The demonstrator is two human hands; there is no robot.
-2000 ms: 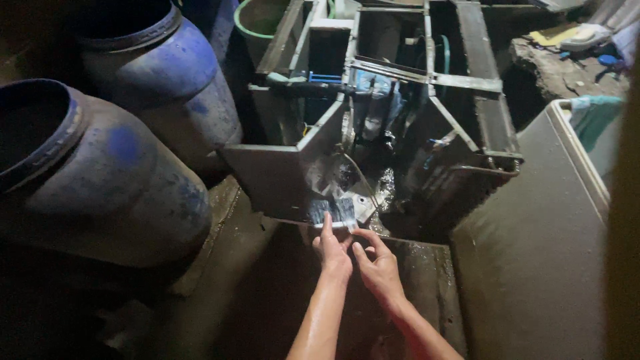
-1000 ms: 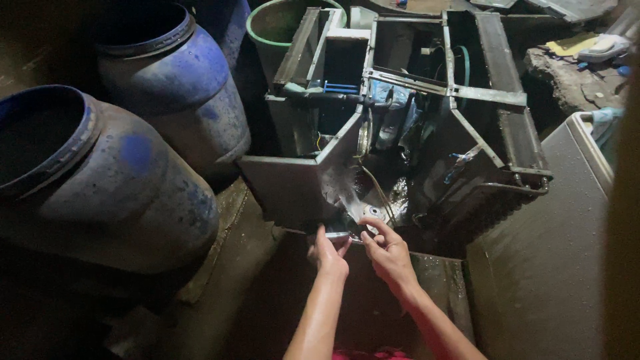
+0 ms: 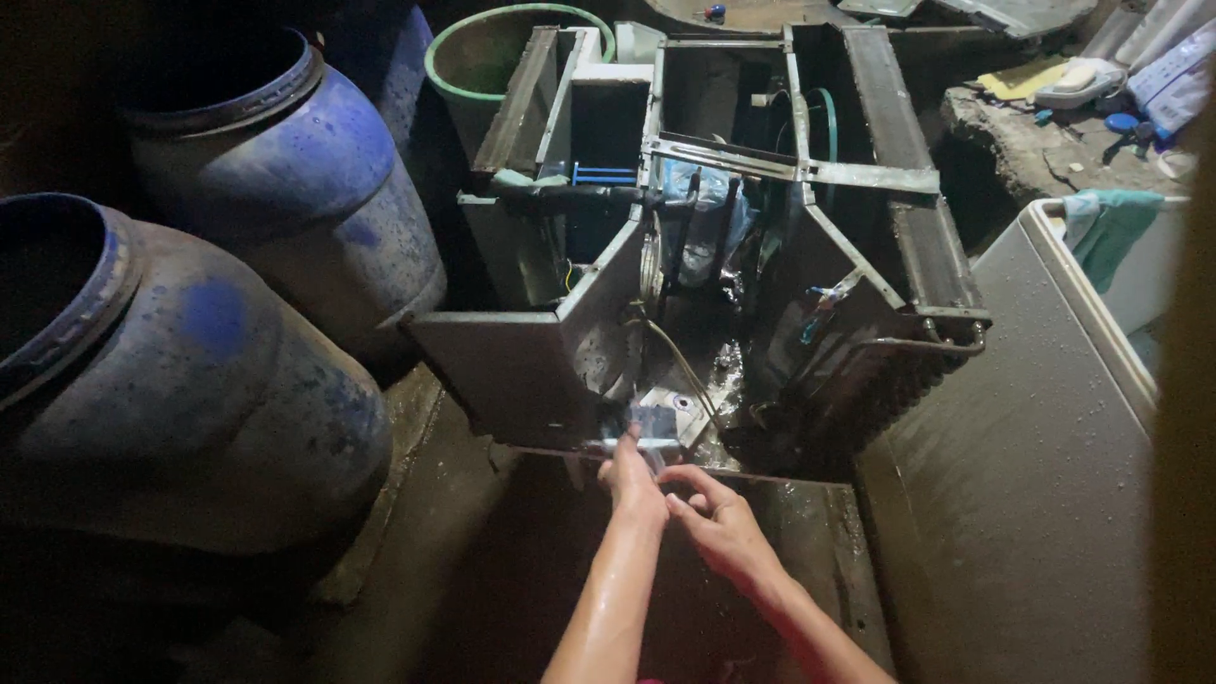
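The opened metal chassis of what looks like an air conditioner [image 3: 494,370] stands wet in the middle, with a coil [image 3: 869,408] along its right side. At its front edge my left hand [image 3: 632,475] is closed around a small brush-like thing [image 3: 655,427], blurred, with a pale edge, just in front of a light metal plate [image 3: 676,404]. My right hand [image 3: 717,518] is right beside it, fingers bent, thumb and forefinger near the left wrist; nothing is plainly seen in it. A thin cable [image 3: 679,356] hangs down inside the chassis.
Two blue-grey plastic drums [image 3: 190,399] [image 3: 285,161] stand at the left. A green-rimmed tub [image 3: 518,11] is behind the chassis. At the right are a pale panelled box [image 3: 1026,437] with a teal cloth [image 3: 1116,233] over its edge, and a rough ledge [image 3: 1064,142] with a slipper-like object.
The left hand has moved up from the chassis's front edge, and the brush-like thing shows above it again, as two seconds ago. The right hand has come down beside the left wrist.
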